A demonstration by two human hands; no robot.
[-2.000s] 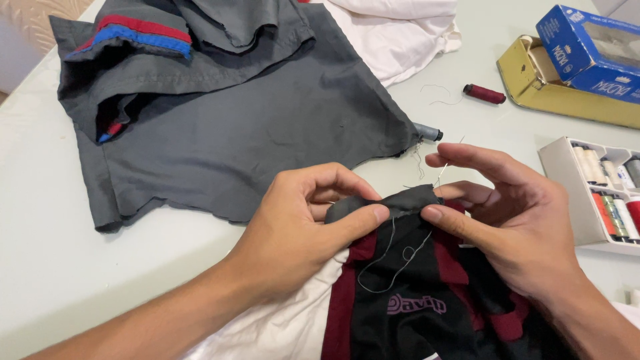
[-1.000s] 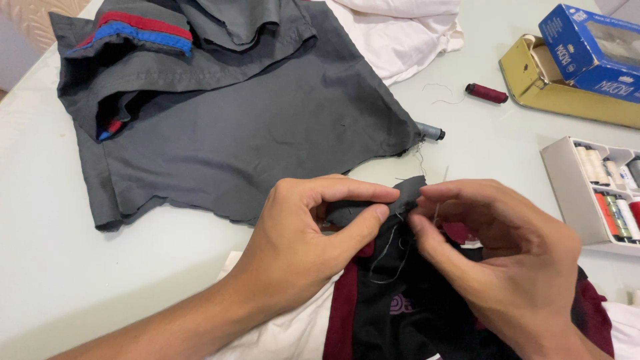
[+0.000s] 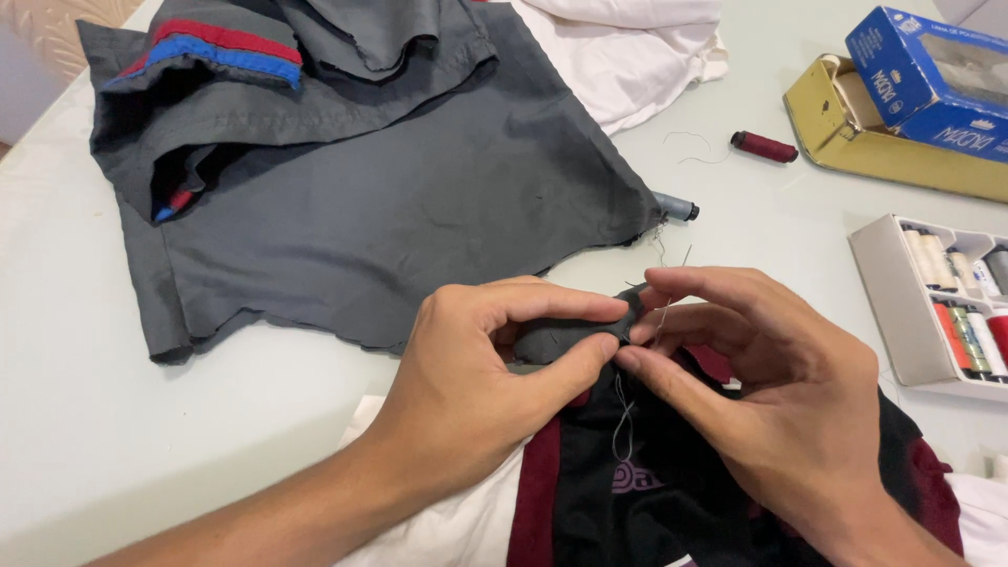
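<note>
My left hand pinches a small dark grey fabric piece between thumb and fingers. Close beside it, my right hand grips the right end of that piece with thumb and fingers. A thin sewing needle sticks up by the right fingers, with pale thread running near it. A loop of grey thread hangs below the fingertips over a black and maroon garment. Behind the hands lies a large dark grey cloth with red and blue trim, a grey thread spool at its right corner.
A maroon thread spool with a loose tail lies at the upper right. Beyond it are a yellow tin and a blue cardboard box. A white tray of thread spools stands at right. White cloth lies behind.
My right hand, with its fingers raised two seconds ago, has closed in on the fabric beside my left fingertips. The thread loop now hangs narrower.
</note>
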